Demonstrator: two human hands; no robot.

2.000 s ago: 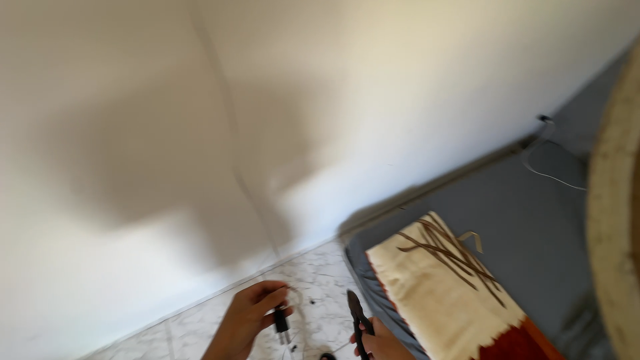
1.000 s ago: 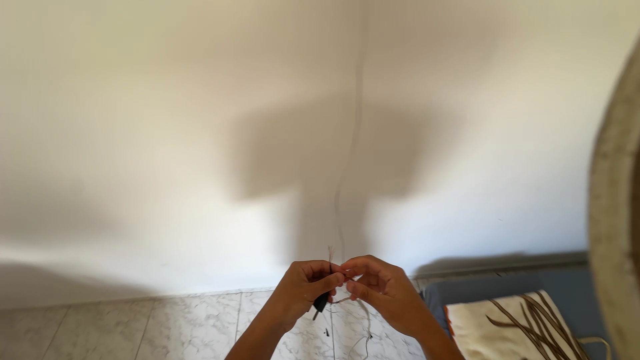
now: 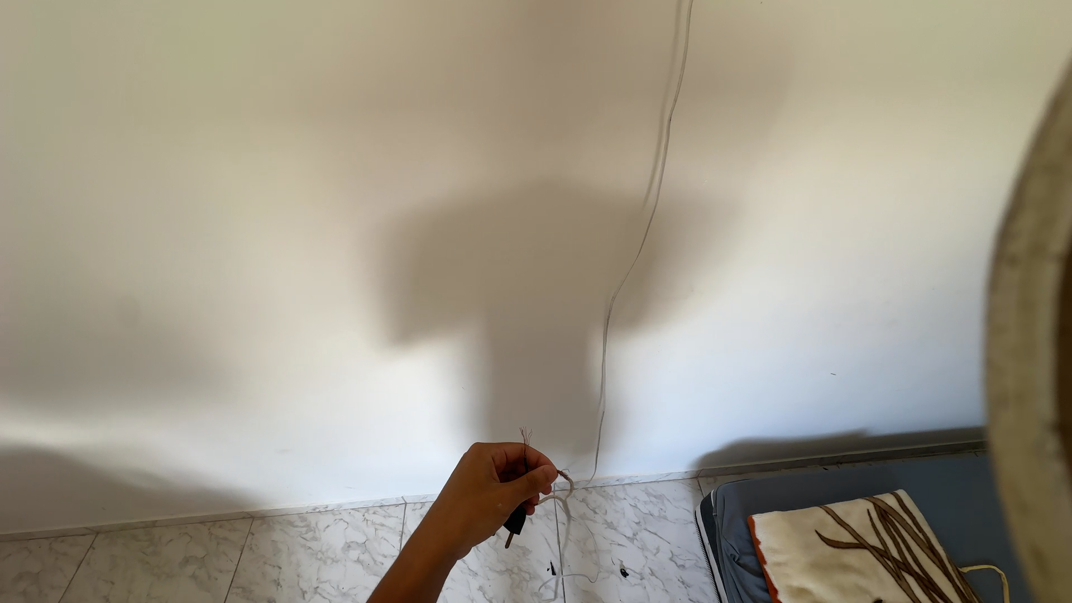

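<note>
Near the bottom centre, my left hand (image 3: 501,494) pinches a black electrical plug (image 3: 516,521) with a metal pin pointing down. Frayed bare wire strands (image 3: 526,436) stick up above the fingertips. At the thumb, a short twisted copper end (image 3: 564,476) shows beside a loop of thin white cable (image 3: 569,492). A white cable (image 3: 651,219) hangs down the wall to the floor behind the hand. How the wires join the plug is hidden by the fingers. My right hand is out of the frame.
A grey-blue mattress (image 3: 837,486) lies at lower right, bearing a cream cloth with brown stripes (image 3: 837,544). Small dark bits (image 3: 623,573) lie on the marble-look tile floor (image 3: 318,544). A round pale rim (image 3: 1017,335) stands along the right edge.
My right hand, which held pliers two seconds ago and fingered the wires beside my left hand one second ago, has left the view. My left hand still holds the plug.
</note>
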